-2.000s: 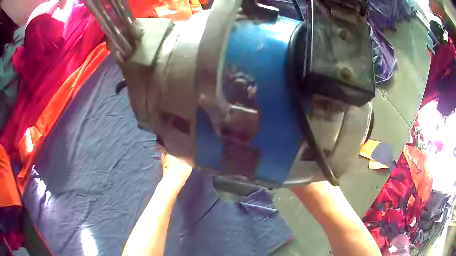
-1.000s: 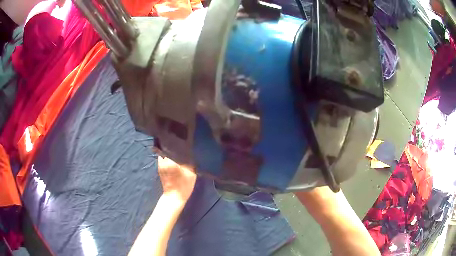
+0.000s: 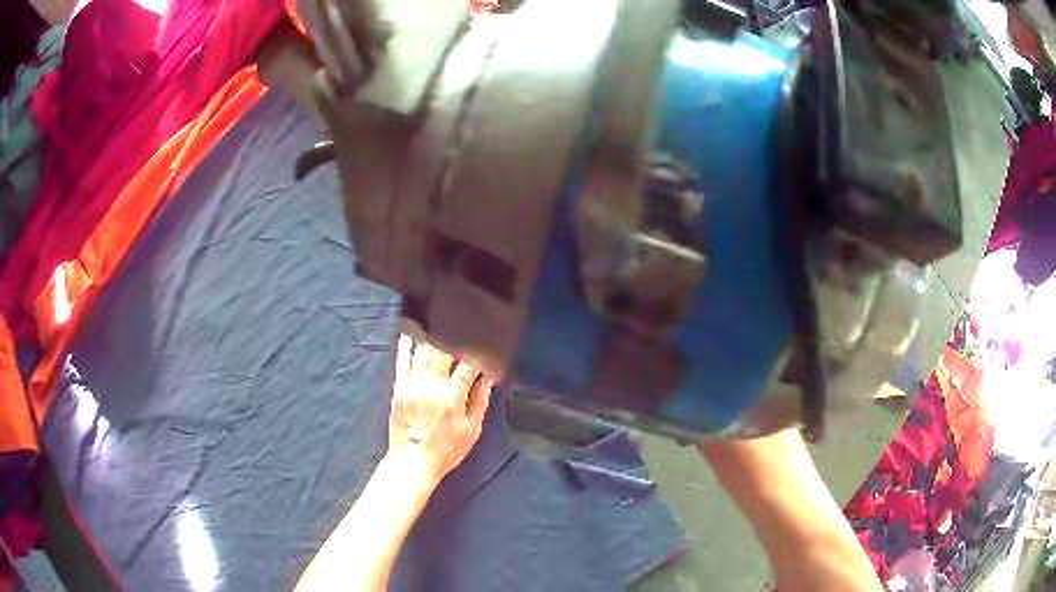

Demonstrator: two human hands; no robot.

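Observation:
The cloth cutting machine [image 3: 730, 220], with a blue and grey-metal body, fills the upper middle and right of the view, close to the camera. The slate-blue fabric lay [image 3: 220, 335] is flat on the table, with a cut edge near the bottom middle. My left hand [image 3: 438, 399] rests on the lay with fingers extended, just below the machine's lower left edge; its fingertips are partly hidden. My right forearm reaches up under the machine; my right hand [image 3: 759, 422] is mostly hidden behind the machine body, so its grip does not show. The blade and base are hidden.
Orange fabric [image 3: 151, 191] edges the lay at the left, beside bunched magenta fabric [image 3: 110, 139]. The grey-green table [image 3: 695, 509] shows at lower middle and right. Red and mixed scraps [image 3: 909, 486] lie by its right edge. A black cord [image 3: 805, 301] hangs over the machine.
The machine has shifted right in view and looks larger, now covering most of the small orange scrap. More of my left hand shows, with its fingers visible.

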